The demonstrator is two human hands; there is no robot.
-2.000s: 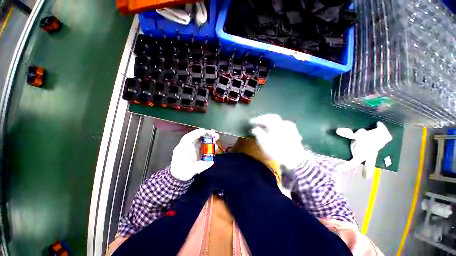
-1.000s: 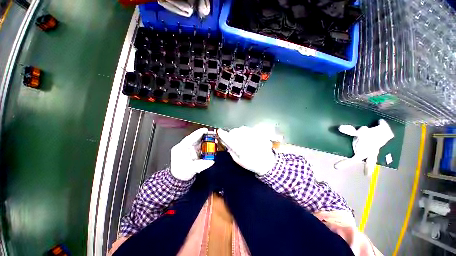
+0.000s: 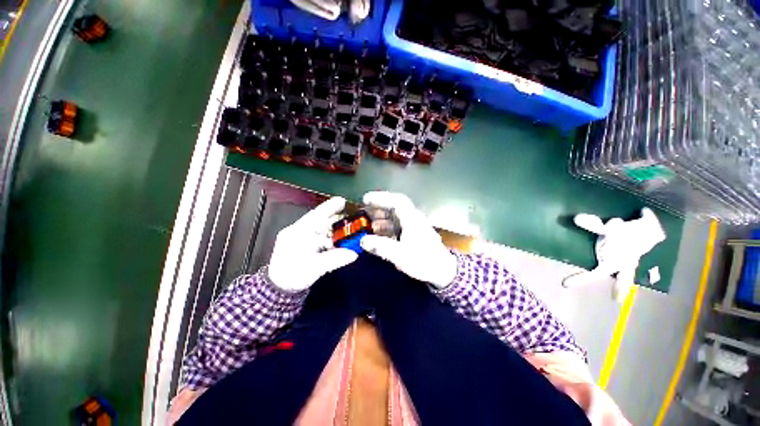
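A small coil unit with a black body, orange bands and a blue face is held above my lap, tilted. My left hand, in a white glove, grips it from the left. My right hand, also gloved in white, has its thumb at the unit's lower right side and its fingers curled around behind. A greyish shape shows between the right fingers, too small to name. Rows of black housings with orange edges stand on the green bench beyond the hands.
Coil units sit spaced out on the green conveyor belt at left. A large blue bin of black parts is at the back. Clear stacked trays stand right. A spare white glove lies on the bench's right end.
My right hand came in from the bench to the coil unit. The unit has turned from upright to tilted, its blue face now lower. The view has shifted slightly.
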